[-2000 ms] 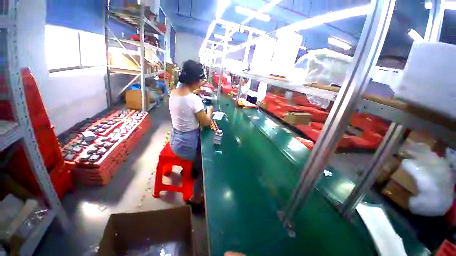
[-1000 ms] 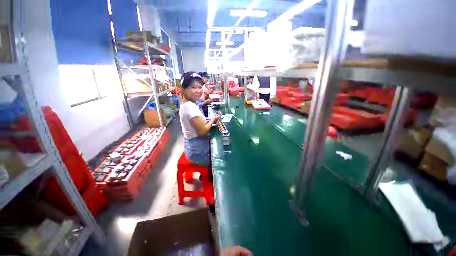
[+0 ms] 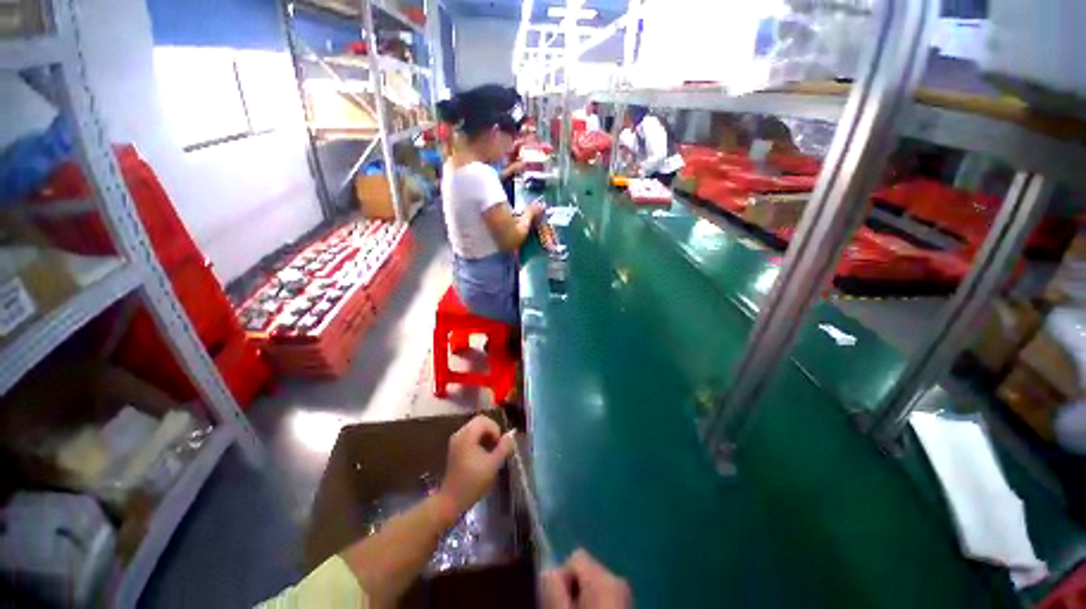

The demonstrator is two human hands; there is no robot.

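Observation:
My left hand [image 3: 474,458] is raised over the open cardboard carton [image 3: 345,476], its fingertips pinching the upper end of a thin, pale, clear-looking strip [image 3: 528,494]. The strip runs down along the bench edge to my right hand [image 3: 586,584], which is closed at its lower end and cut off by the bottom of the picture. The strip may be clear film; I cannot tell for sure. Clear crinkled plastic [image 3: 459,535] lies inside the carton.
Green bench [image 3: 643,476] with a silver post [image 3: 822,238]. A white stack [image 3: 971,488] lies across the bench. A person [image 3: 482,214] sits on a red stool [image 3: 476,345] further along. Stacked red trays [image 3: 328,297] and metal shelving [image 3: 131,262] stand at left.
My left hand and forearm have come into view over the carton. My right hand shows more, and the pale strip now spans between both hands. The seated person's head has turned back to the bench.

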